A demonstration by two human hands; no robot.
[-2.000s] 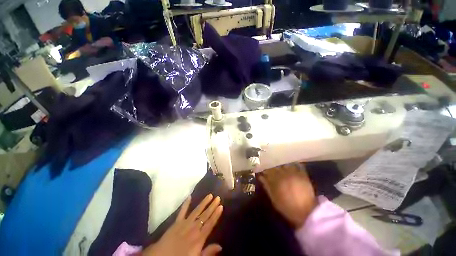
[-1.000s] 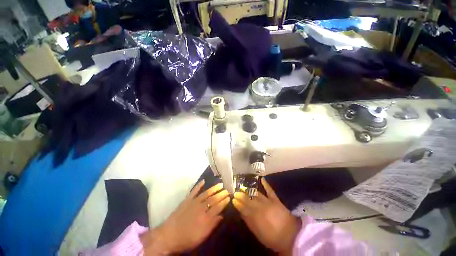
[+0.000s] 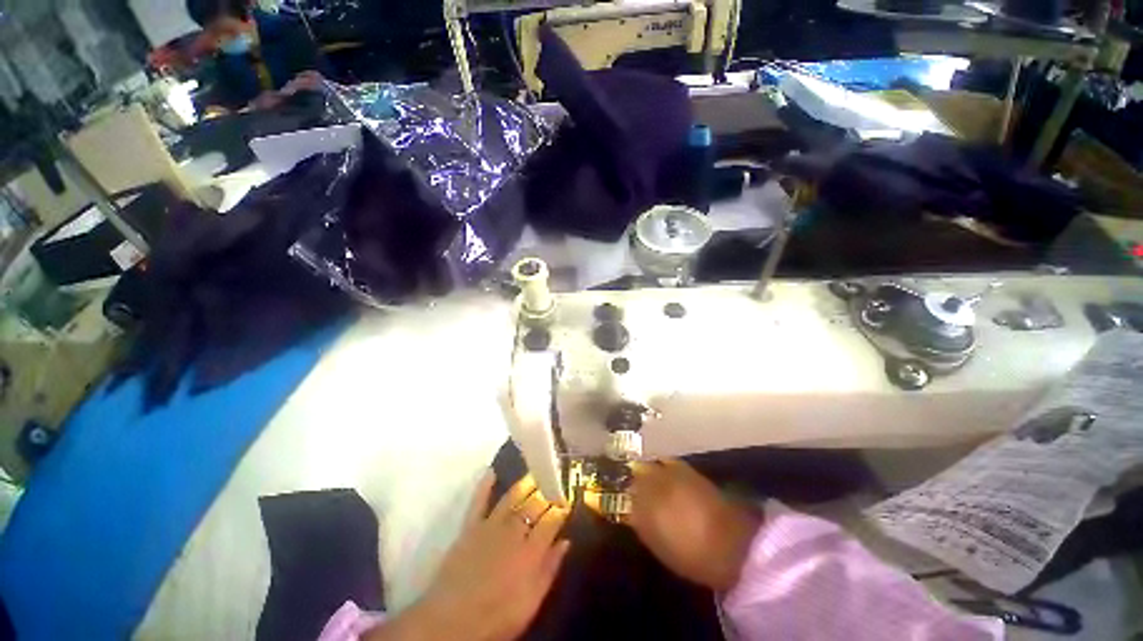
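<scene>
A large dark garment panel (image 3: 614,589) lies under the head of the cream-white sewing machine (image 3: 740,363). My left hand (image 3: 501,557) rests flat on the panel just left of the needle area, fingertips near the lit presser foot (image 3: 579,478). My right hand (image 3: 683,520) lies on the panel right of the needle area, its fingertips partly hidden behind the tension dial (image 3: 615,503). Both hands press the cloth, with no clear grasp. The needle tip cannot be made out. A small dark cut piece (image 3: 320,564) lies on the white table (image 3: 426,401) to the left.
A dark cloth heap (image 3: 238,276) under a clear plastic bag (image 3: 470,163) stands behind left. A blue board (image 3: 163,438) forms the left edge. A printed sheet (image 3: 1015,488) hangs over the arm's right end, above dark thread snips (image 3: 1015,610). A masked person (image 3: 245,56) sits behind.
Both hands first came together at the needle. Since then, my right hand has shifted slightly right, partly behind the dial, while my left stays beside the foot. The camera view has also shifted.
</scene>
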